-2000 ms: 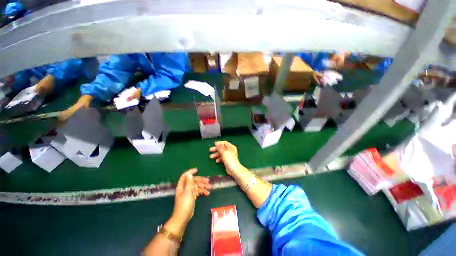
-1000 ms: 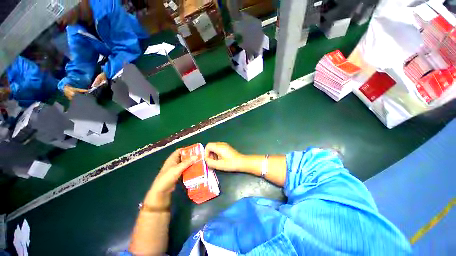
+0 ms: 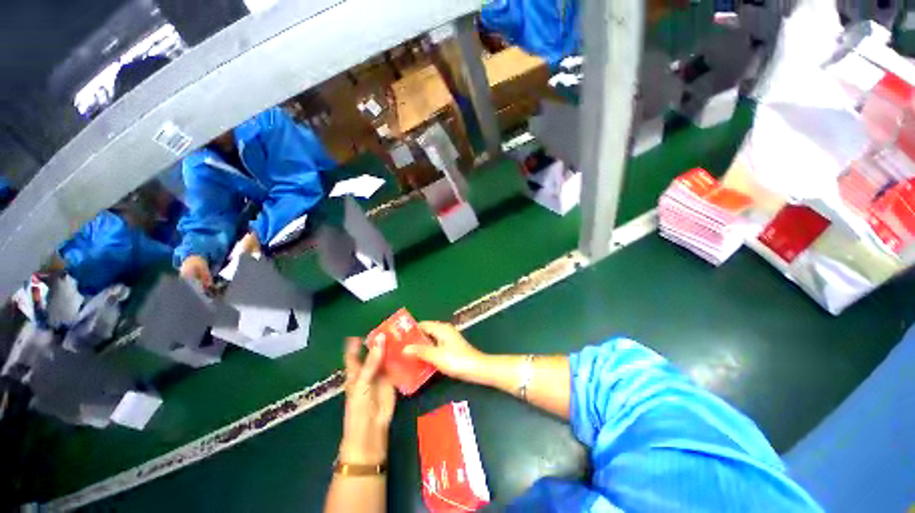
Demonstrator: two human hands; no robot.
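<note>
A red booklet or small group of booklets (image 3: 403,351) is held above the near edge of the belt rail. My right hand (image 3: 447,353) grips its right side, thumb on top. My left hand (image 3: 369,386) is at its left side with fingers raised; whether it grips is hard to tell. A stack of red booklets (image 3: 449,459) lies on the dark green tabletop (image 3: 542,331) below my hands. Open white boxes with grey flaps stand on the green belt, one upright box (image 3: 453,218) with red inside straight beyond my hands.
A pale worn rail (image 3: 522,289) divides table and belt. A grey post (image 3: 607,130) rises from it, joining an overhead beam (image 3: 236,95). At right are a booklet pile (image 3: 699,222) and a white bag (image 3: 803,130) with more booklets. People in blue smocks work opposite; brown cartons (image 3: 419,100) stand behind.
A red piece is now held apart from the stack, which lies on the table. My left fingers have lifted. The view has shifted, showing more of the overhead beam.
</note>
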